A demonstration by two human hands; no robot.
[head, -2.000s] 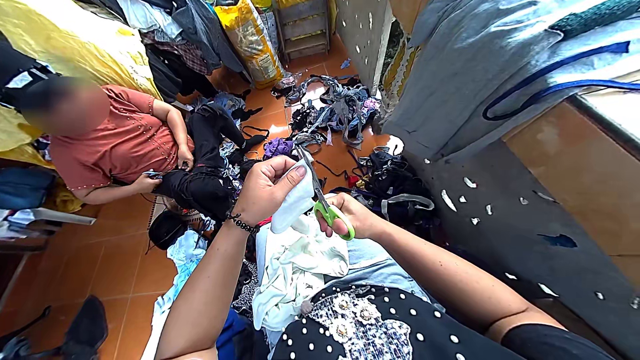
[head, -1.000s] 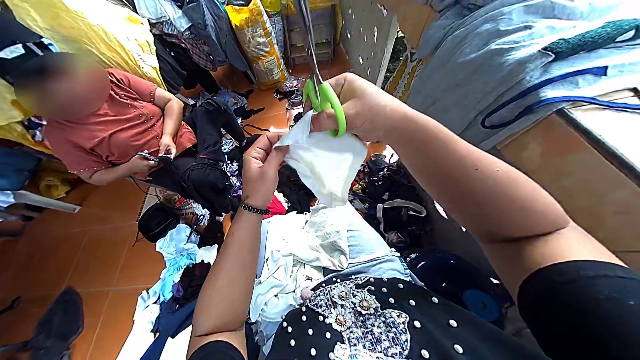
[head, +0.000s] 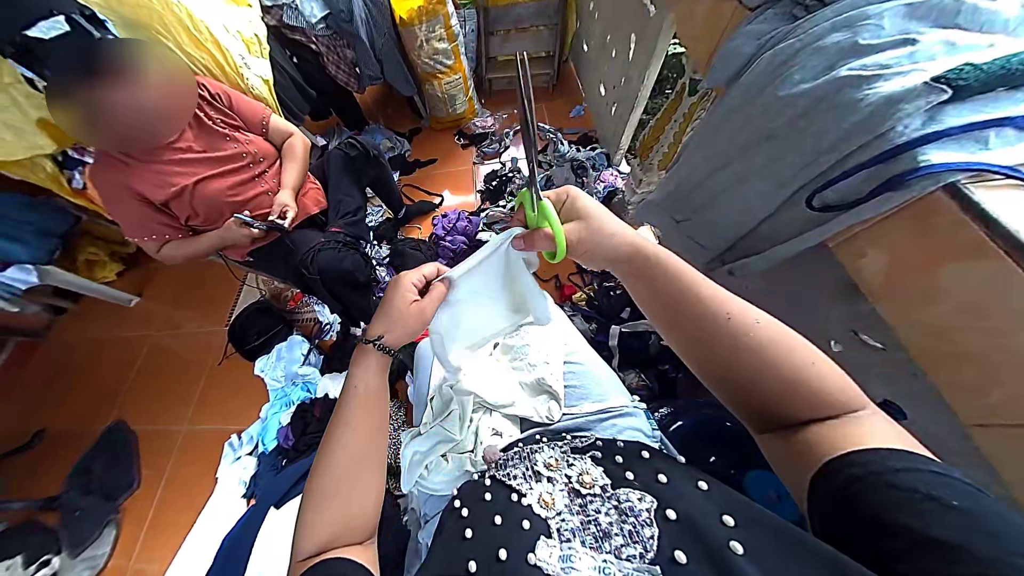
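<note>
My left hand (head: 408, 302) grips one edge of a white cloth (head: 488, 300), which hangs between both hands above my lap. My right hand (head: 576, 228) holds scissors with green handles (head: 544, 228), their long blades pointing up and away from the cloth, and its fingers also pinch the cloth's upper corner. The cloth's lower end meets a crumpled cream-white garment (head: 472, 416) lying on my lap. Whether the two are one piece I cannot tell.
At the left a person in a red shirt (head: 200, 168) sits holding a phone-like object (head: 260, 222). Heaps of cloth scraps (head: 560, 160) and a purple bundle (head: 454, 236) lie on the tiled floor. Grey fabric (head: 768, 136) drapes at the right; a black shoe (head: 102, 472) lies lower left.
Two seconds ago the scissor blades were by the cloth at my left hand; now they point up, away from it. The cloth is spread wider between my hands.
</note>
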